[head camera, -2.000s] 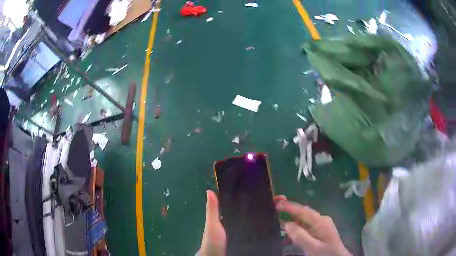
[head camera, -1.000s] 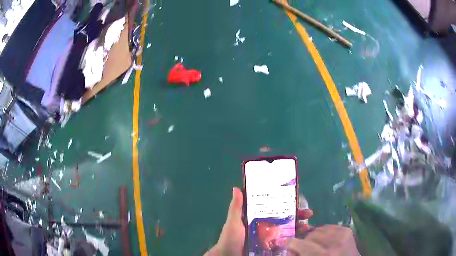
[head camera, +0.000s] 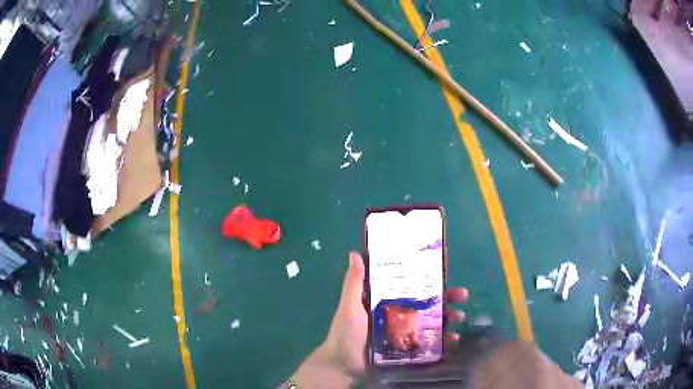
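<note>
A smartphone (head camera: 404, 285) with a reddish edge is held upright in front of me, low and right of the middle of the view. Its screen is lit white, with lines of text and a picture in the lower part. My left hand (head camera: 349, 334) is shut on the phone, its thumb along the left edge and its fingertips showing past the right edge. My right hand (head camera: 520, 368) is a blurred shape at the bottom edge, right of the phone. Its fingers cannot be made out, nor whether it touches the phone.
A red crumpled item (head camera: 252, 227) lies on the green floor, between two yellow lines (head camera: 486, 182). A long wooden pole (head camera: 471, 102) crosses the right line. Fabric pieces and brown board (head camera: 137, 163) stand at the left. White scraps (head camera: 619, 342) pile up at the lower right.
The phone screen went from black to lit. The red item has come nearer and the green cloth at the right has left the view. My right hand has dropped lower and blurred.
</note>
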